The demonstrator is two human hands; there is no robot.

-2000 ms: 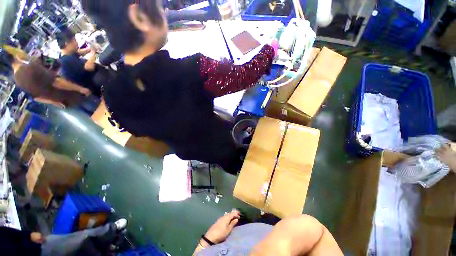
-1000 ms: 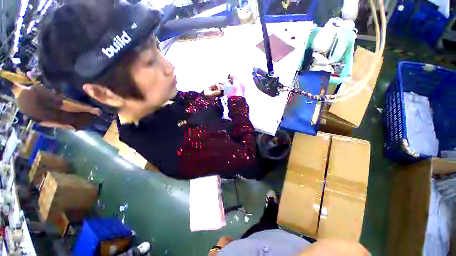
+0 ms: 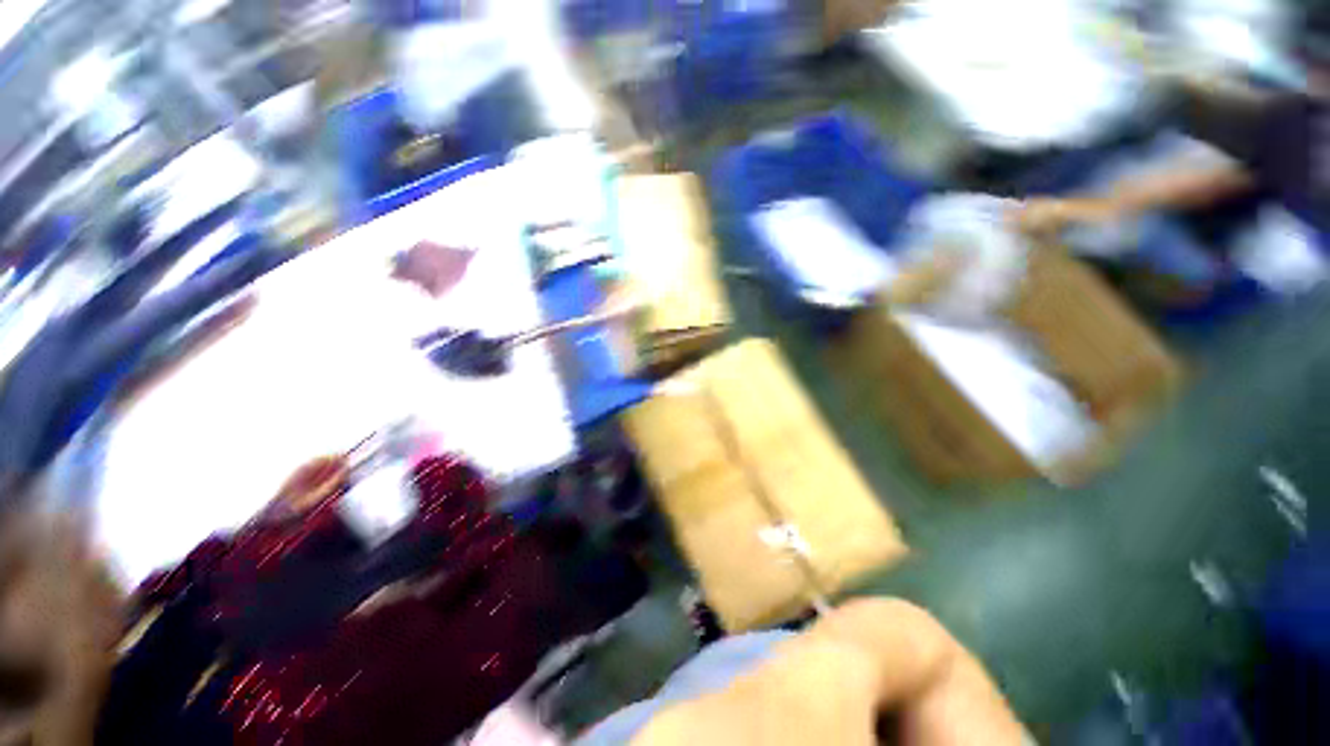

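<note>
The view is strongly blurred. Neither of my hands shows. A bent bare limb and grey cloth of the wearer show at the bottom centre, cut off by the edge. Nearest in front stands a closed brown cardboard carton (image 3: 766, 474) with tape and a small white label. Beyond it is another carton (image 3: 671, 262) beside a blue box (image 3: 598, 343) at the white table's end.
A seated person in a dark red sparkling sleeve (image 3: 452, 547) is at the white table (image 3: 321, 343), left. Right, another person's arms reach over an open carton (image 3: 934, 415) with pale fabric. A blue crate (image 3: 759, 153) stands behind it. Green floor (image 3: 1006, 561) shows at right.
The view has swung to the right, so the cartons and blue crate sit further left. The seated person's head has mostly left the picture, and my left hand has gone out of view.
</note>
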